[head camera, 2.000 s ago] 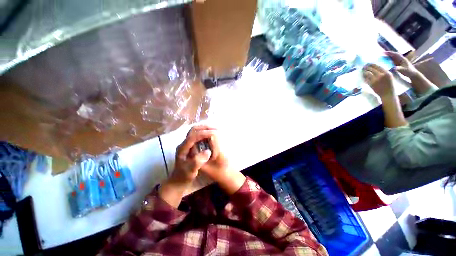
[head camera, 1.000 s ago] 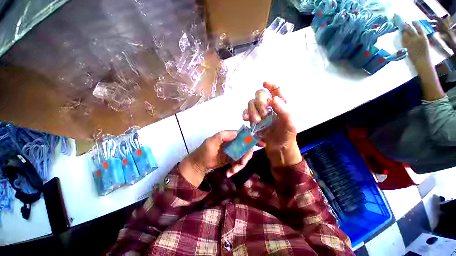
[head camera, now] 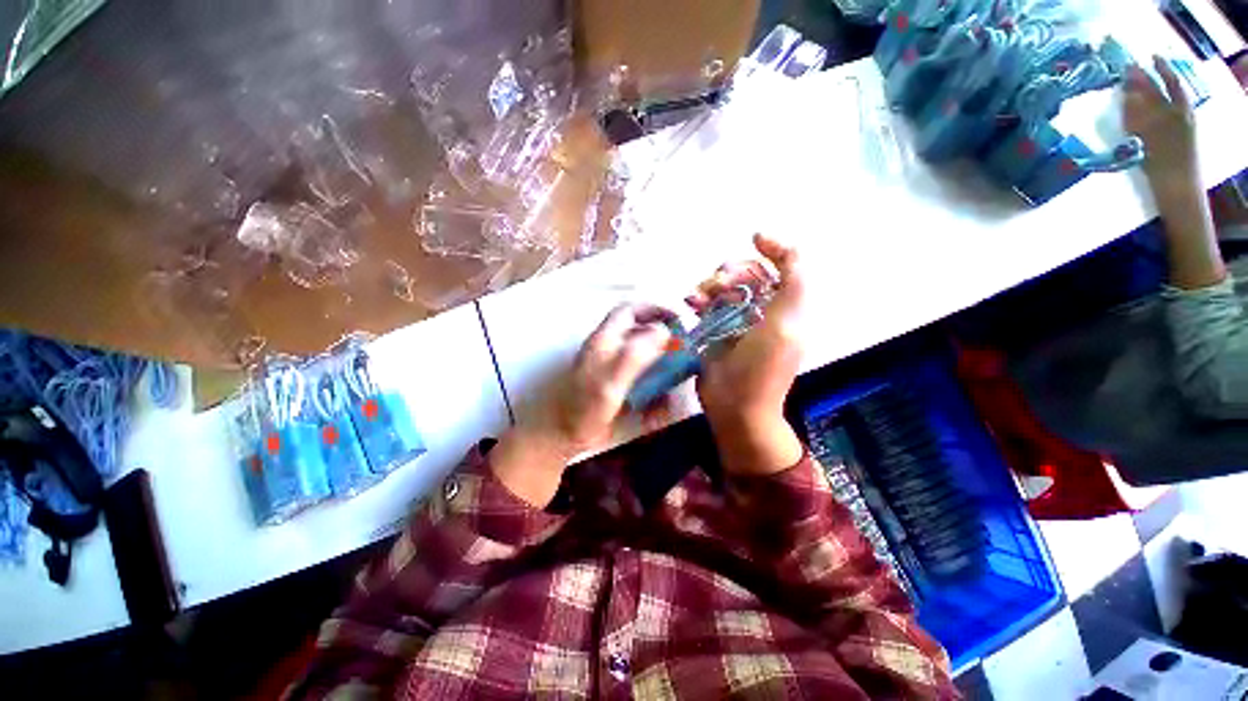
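A carded cable (head camera: 664, 370), a white loop on a blue card with an orange-red dot, is held between my two bare hands above the table's front edge. My left hand (head camera: 595, 390) grips the card end, its fingers over the card. My right hand (head camera: 756, 349) is at the loop end, fingers curled around the white cable. The fingers hide part of the card; I cannot tell if a clear case is around it. Packed cables (head camera: 329, 445) in clear cases stand in a row on the white table at the left.
An open carton (head camera: 315, 295) holds clear plastic cases (head camera: 294, 240). Carded cables (head camera: 992, 103) are heaped at upper right, near a neighbour's hand (head camera: 1163, 130). Loose cables (head camera: 103, 390), a black curved item (head camera: 48, 466) and a smartphone (head camera: 141, 548) are left. A blue crate (head camera: 944, 507) sits below.
My hands were clasped around a small dark item, then held the carded cable. Since then my left hand has closed further over the card. The view has shifted rightward.
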